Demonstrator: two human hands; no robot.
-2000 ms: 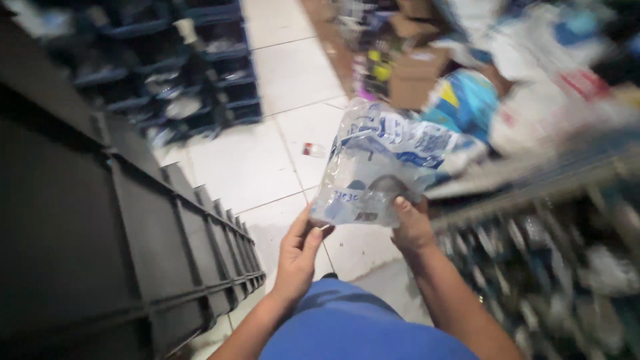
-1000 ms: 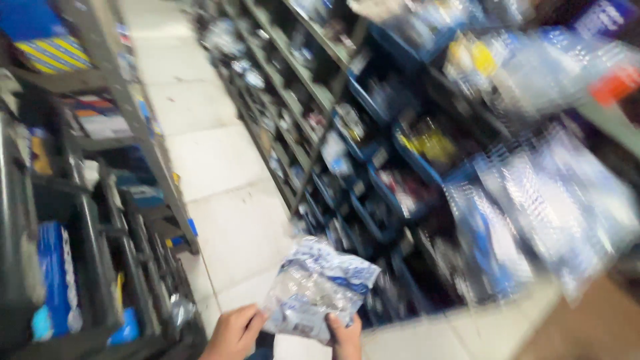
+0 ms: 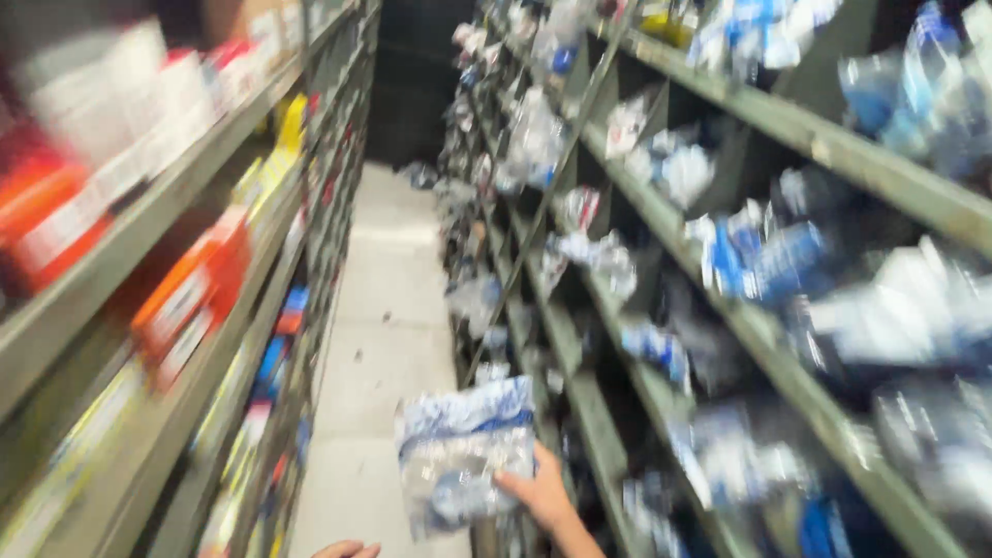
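A clear plastic packet with blue and white print (image 3: 467, 457) is at the lower middle of the head view, above the tiled floor. My right hand (image 3: 539, 492) grips its right edge, the thumb lying over the front. What is inside the packet is too blurred to name. At the bottom edge, left of the packet, only the fingers of my left hand (image 3: 347, 549) show, apart from the packet; the rest of that hand is out of frame.
A narrow aisle of pale floor tiles (image 3: 387, 333) runs ahead. Metal shelving (image 3: 744, 325) on the right has compartments with many plastic-bagged items. Shelves (image 3: 256, 298) on the left hold orange boxes (image 3: 194, 294) and yellow packages. Dark bits lie on the floor.
The view has swung into an aisle between shelves. Both hands were on the packet before; now the left has let go and sits lower, while the right still holds it.
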